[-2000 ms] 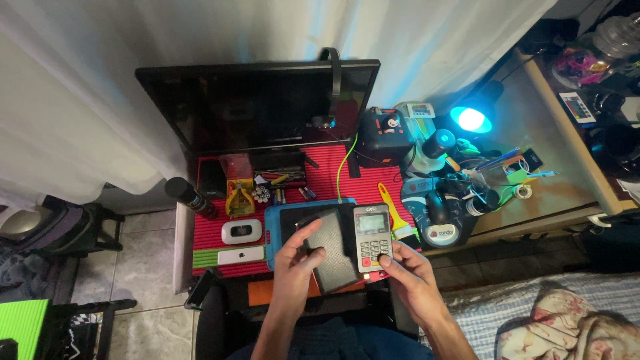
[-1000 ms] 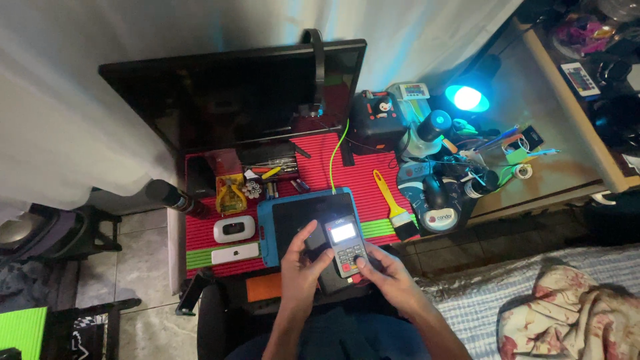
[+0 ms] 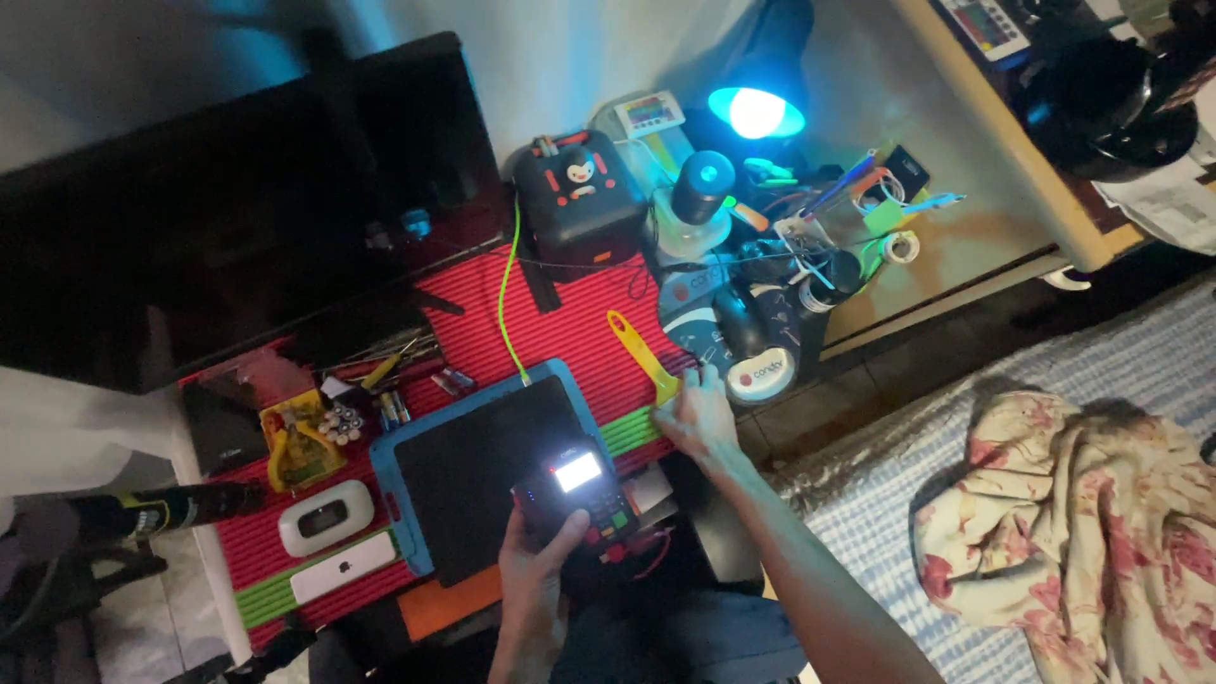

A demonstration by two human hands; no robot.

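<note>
A card payment terminal (image 3: 581, 494) with a brightly lit screen rests in my left hand (image 3: 541, 556), the thumb lying over its keypad; a dark flat thing beneath it blends into the shadow. Behind the terminal lies a black tablet-like panel (image 3: 475, 465) in a blue frame. My right hand (image 3: 698, 408) is at the lower end of a yellow-handled brush (image 3: 641, 351) on the red and green ribbed mat (image 3: 579, 313). Its fingers cover the brush's lower part, and whether they grip it cannot be told.
A dark monitor (image 3: 256, 209) stands at the back left. A black case (image 3: 581, 204), a lit lamp (image 3: 757, 112), a computer mouse (image 3: 739, 318) and a pen holder (image 3: 807, 237) are at the right. A white device (image 3: 326, 518) and yellow pliers (image 3: 294, 451) lie left.
My right hand has left the payment terminal and moved right to the yellow-handled brush. My left hand still holds the terminal. The view has shifted right and closer.
</note>
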